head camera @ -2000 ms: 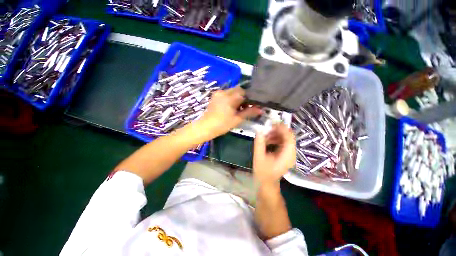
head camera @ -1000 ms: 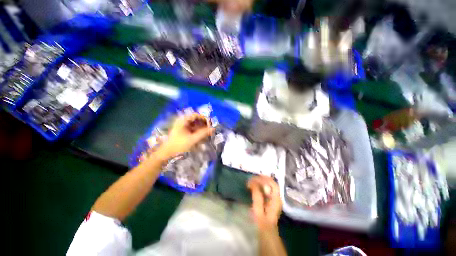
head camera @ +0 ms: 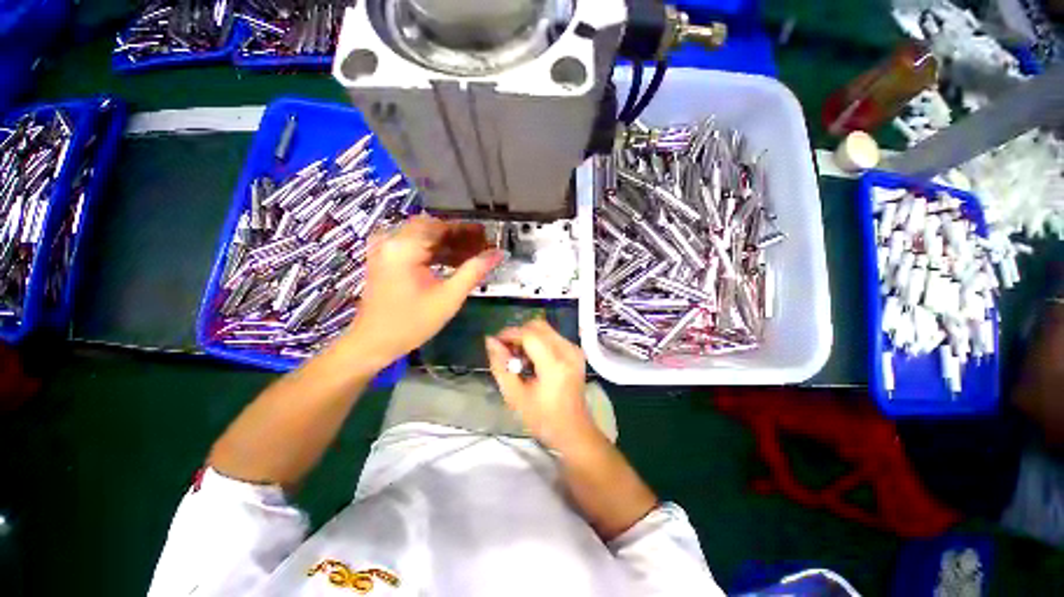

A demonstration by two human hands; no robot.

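The grey metal press (head camera: 484,146) stands in front of me, over a silver-white fixture plate (head camera: 543,262) with bolts. My left hand (head camera: 408,286) is at the left part of the plate under the press, thumb reaching right; its fingertips are partly hidden in shadow, and I cannot tell if they hold a tube. My right hand (head camera: 543,379) is nearer my body, below the plate, with fingers curled on a small metal tube whose pale round end (head camera: 517,365) shows. A blue tray of silver tubes (head camera: 309,251) lies left of the press.
A translucent white bin (head camera: 805,257) full of tubes stands right of the press. A blue tray of white parts (head camera: 933,292) and an amber bottle (head camera: 887,88) are farther right. Another tube tray (head camera: 47,210) is far left. Black hoses (head camera: 642,93) hang at the press's right.
My left hand has moved from over the blue tube tray to the fixture under the press. My right hand remains in front of the plate. The view has shifted and is sharper.
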